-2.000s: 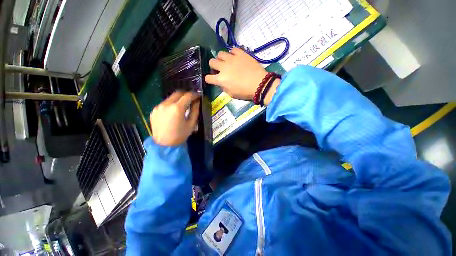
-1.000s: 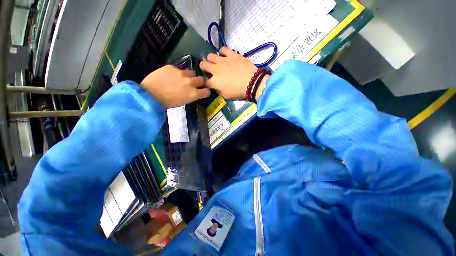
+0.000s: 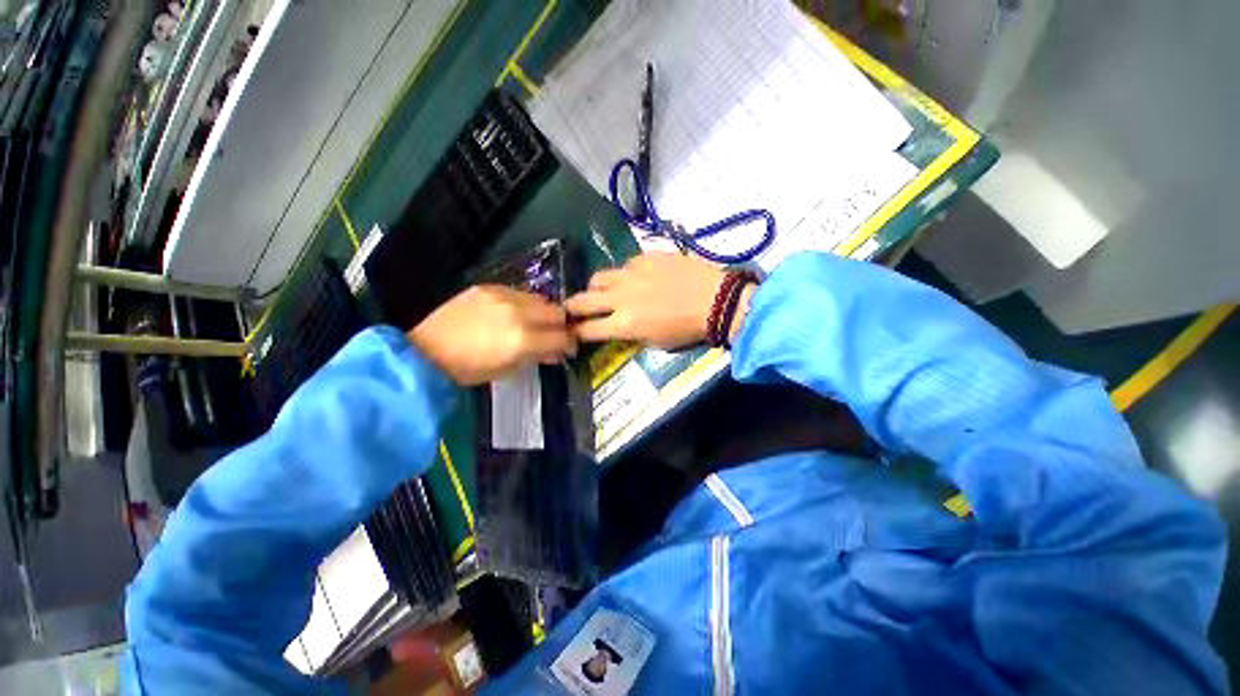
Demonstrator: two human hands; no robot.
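A wrapped black tray stack (image 3: 537, 496) lies along the bench's near edge, with a white label (image 3: 517, 409) on top and shiny clear wrap (image 3: 528, 265) at its far end. My left hand (image 3: 492, 333) lies over the stack beyond the label, fingers bent on the wrap. My right hand (image 3: 653, 302) is at the stack's right side, its fingertips almost touching my left fingertips and pinching the wrap. The pinched bit is mostly hidden by the fingers.
Blue-handled scissors (image 3: 694, 234) lie on white record sheets (image 3: 762, 109) beyond my right hand. Black component trays (image 3: 469, 190) lie on the green bench at the back left. A stack of loaded plates (image 3: 394, 564) stands at the lower left, beside a cardboard box (image 3: 456, 658).
My left hand has moved from gripping the stack's side to its top beside my right hand. The white label now shows. The view has shifted, so the scissors and sheets appear lower.
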